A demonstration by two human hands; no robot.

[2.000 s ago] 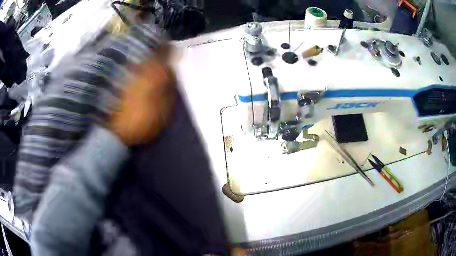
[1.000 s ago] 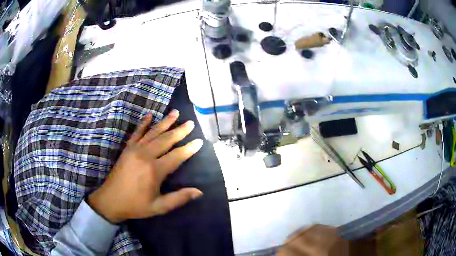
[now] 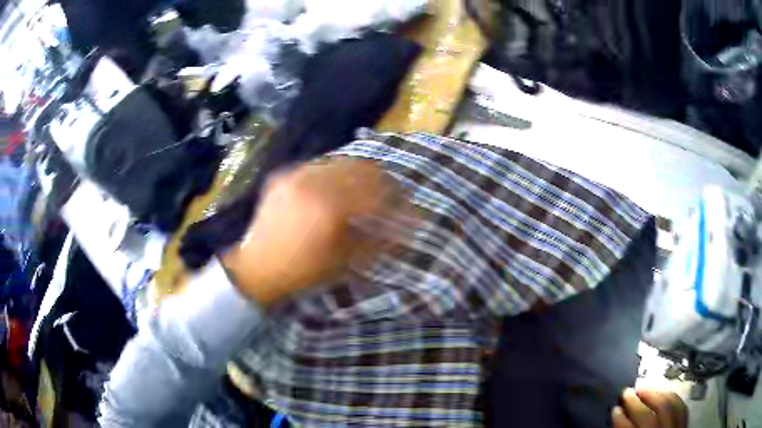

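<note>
The plaid fabric (image 3: 535, 217), in white, blue and brown checks, lies across the middle. The plain black fabric (image 3: 568, 359) lies along its right side, beside the sewing machine head (image 3: 695, 284). My left hand (image 3: 326, 226) is blurred over the left part of the plaid, with its fingers bent over the cloth; whether it grips the cloth is unclear. Only the fingers of my right hand (image 3: 653, 410) show at the bottom edge, at the right border of the black fabric; their hold is unclear. The needle area is hard to make out.
A tan board (image 3: 443, 71) runs diagonally along the left edge of the white table (image 3: 576, 134). Dark cloth (image 3: 351, 84) and pale cloth lie over and beyond it. More dark heaps and a white surface are at the far left. Dark material hangs behind the table.
The view has swung left, so the machine now sits at the right edge. My left hand has moved off the black fabric onto the left part of the plaid, which is now creased.
</note>
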